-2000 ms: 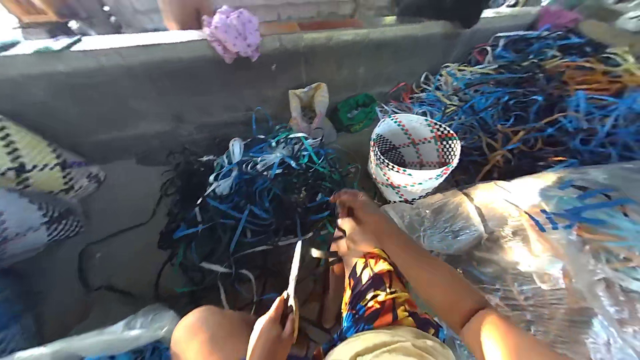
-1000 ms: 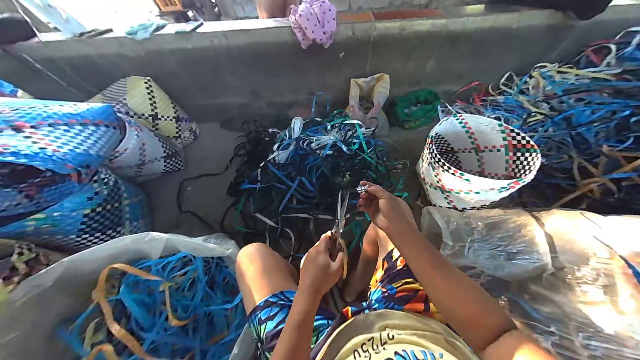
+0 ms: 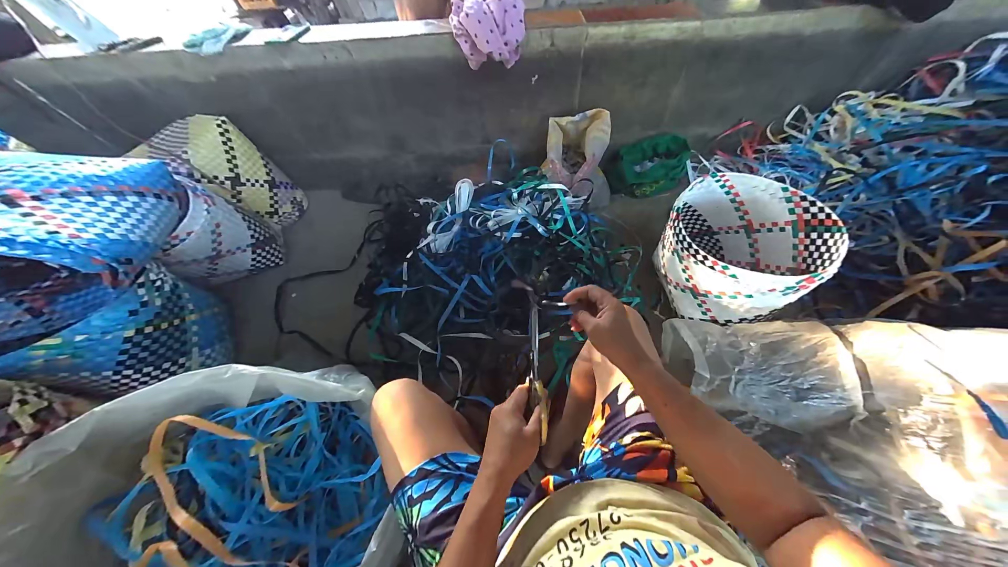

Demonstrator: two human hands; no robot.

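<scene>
My left hand (image 3: 513, 431) grips the handle of a pair of scissors (image 3: 535, 346), whose blades point away from me. Between the fingertips of my right hand (image 3: 606, 321) is a dark strip (image 3: 555, 303) that reaches across to the tips of the blades; whether the blades touch it, I cannot tell. Beyond both hands lies a tangled heap of plastic strips (image 3: 472, 252) in black, blue, white and green. To the right of the heap stands a round woven basket (image 3: 713, 287), white with black, red and green checks.
Woven baskets (image 3: 87, 213) lie at the left, above a plastic sack (image 3: 315, 379) of blue and orange strips. Clear plastic-wrapped material (image 3: 787, 370) is at my right, with another strip heap (image 3: 890, 173) behind. A concrete wall (image 3: 315, 94) crosses the back, near a green bag (image 3: 652, 161).
The dark strip now spans from my right hand to the scissor tips. The scissor blades look closer together than one second ago. The view has swung left since two seconds ago.
</scene>
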